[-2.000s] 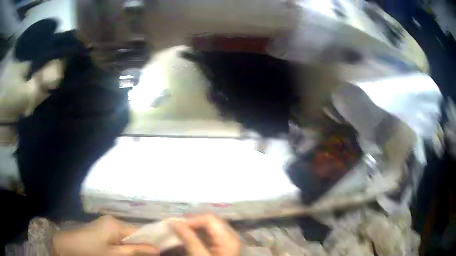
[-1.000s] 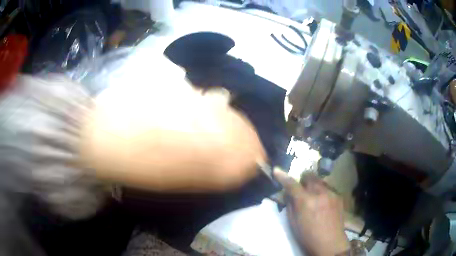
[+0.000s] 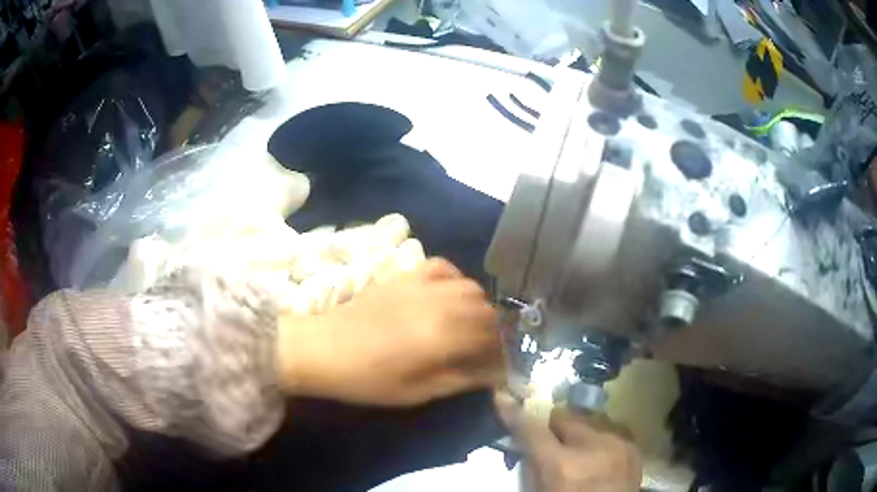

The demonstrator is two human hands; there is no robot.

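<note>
A black fabric panel (image 3: 452, 211) lies on the white table, with a rounded black end (image 3: 337, 139) beyond it. Crumpled cream fabric (image 3: 337, 259) lies on it, beside my left wrist. My left hand (image 3: 409, 332) rests on the black fabric left of the needle area, its fingers bent and their tips hidden. My right hand (image 3: 577, 452) is at the front of the needle area, cut off by the bottom edge, its fingertips close to my left hand in bright glare. What either hand grips cannot be made out. The off-white sewing machine head (image 3: 596, 202) stands over them.
A clear plastic bag (image 3: 96, 202) and a red bag (image 3: 12, 231) are at the left. A white roll or cloth (image 3: 226, 43) stands behind. Black cords (image 3: 514, 108) lie behind the machine. A dark bundle (image 3: 731, 423) sits under the machine arm.
The view has moved from the table front to the machine. My left hand has moved beside the needle area, uncovering the cream fabric. My right hand remains near the needle, now lower in view.
</note>
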